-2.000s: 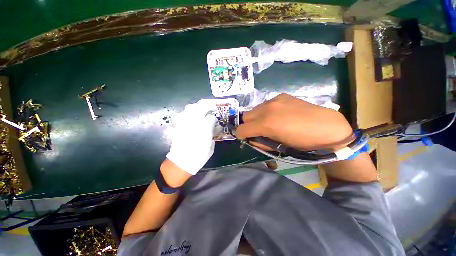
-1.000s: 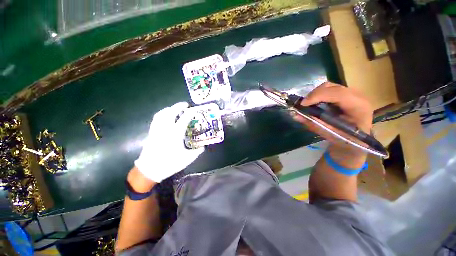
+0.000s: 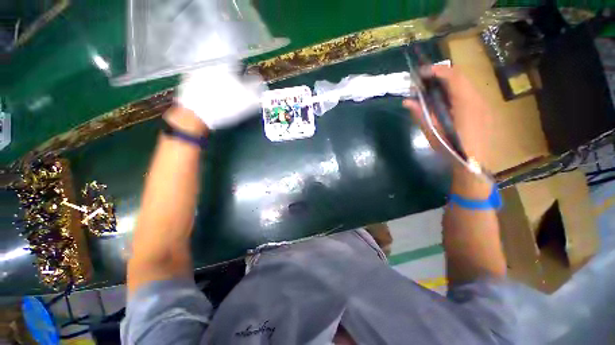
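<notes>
A white square housing point(image 3: 288, 113) with a green circuit board inside lies open on the dark green bench. Its bagged cable point(image 3: 364, 87) runs right toward my right hand. My right hand point(image 3: 448, 111) holds a dark soldering iron point(image 3: 437, 101), tip up, with a pale line along it; the hand is slightly blurred. My gloved left hand point(image 3: 219, 98) is stretched over the rail, just left of the housing. It is blurred and overexposed, so I cannot tell if it holds anything.
A clear plastic hood point(image 3: 195, 34) stands over the bright green belt, beyond my left hand. The gold contact pile point(image 3: 47, 222) lies at the left against a cardboard strip point(image 3: 75, 222), with a small heap point(image 3: 100, 210) beside it. Cardboard point(image 3: 502, 101) and a dark box point(image 3: 576, 91) are at the right.
My left hand has moved from the nearer housing up to the rail, and that housing no longer shows on the bench. My right hand has moved up with the iron. The small contact piece left of centre is gone from view.
</notes>
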